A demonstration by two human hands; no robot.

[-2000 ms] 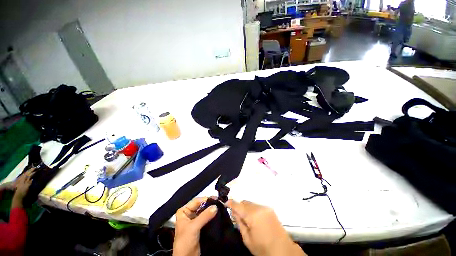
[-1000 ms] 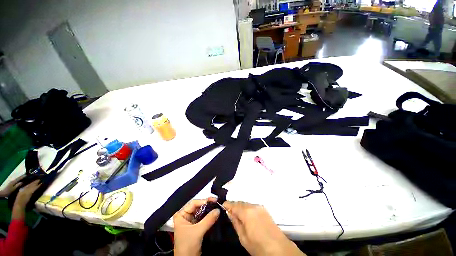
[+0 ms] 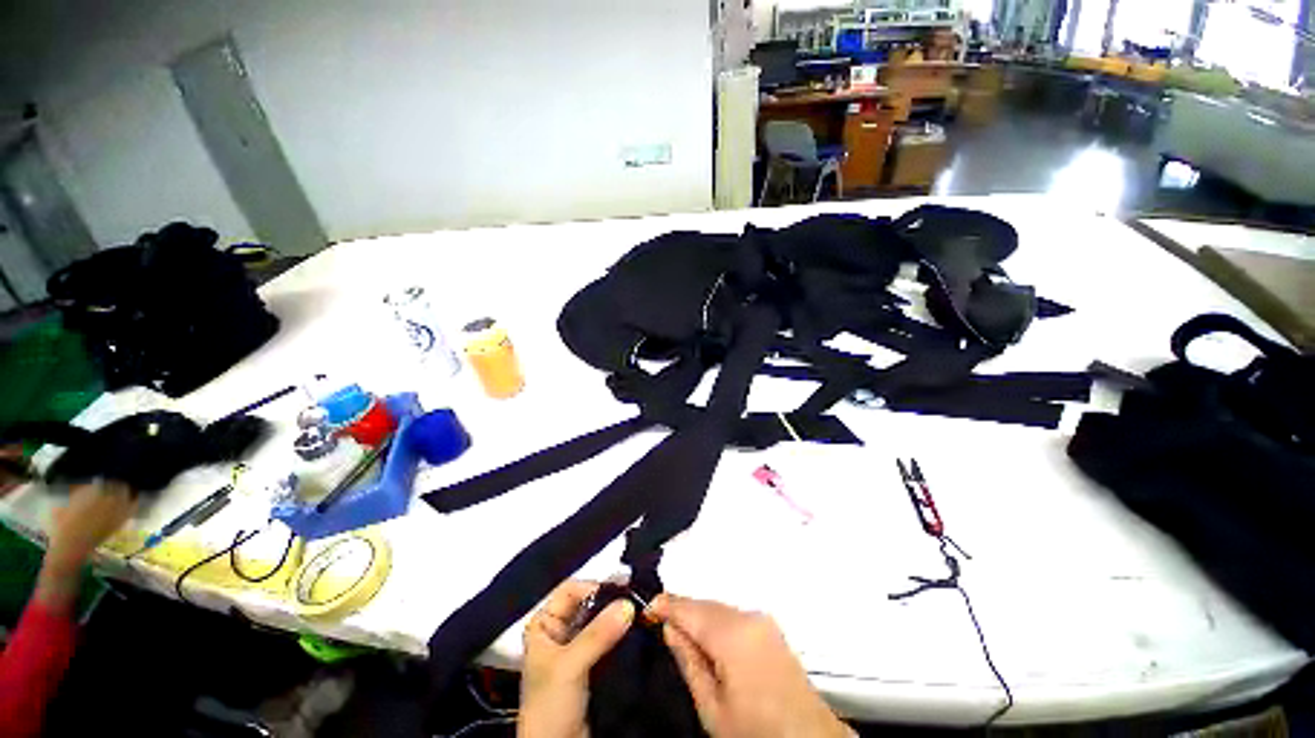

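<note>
A black strap [image 3: 584, 526] runs from the black bag pile [image 3: 663, 296] to the table's front edge. My left hand [image 3: 567, 656] pinches black fabric at the strap's near end, with a small dark, light-flecked piece at the fingers. My right hand [image 3: 736, 663] is closed beside it, fingertips together on a thin pale item that touches the fabric; whether it is a needle or a stick tool I cannot tell. The hands nearly touch. Lower black fabric [image 3: 642, 692] hangs below the table edge.
Thread snips [image 3: 920, 502] with a dark cord and a pink object [image 3: 783, 493] lie mid-table. A blue tray [image 3: 361, 498], tape roll [image 3: 342, 574], orange bottle [image 3: 493, 359] and spray can [image 3: 417, 332] stand left. A black bag [image 3: 1211, 476] lies right. Another person's hand [image 3: 90, 522] is far left.
My hands stay together on the fabric, with the right fingertips shifted slightly at the thin pale item. The other person's hand and black piece at far left have moved. The distant walking person is gone from view.
</note>
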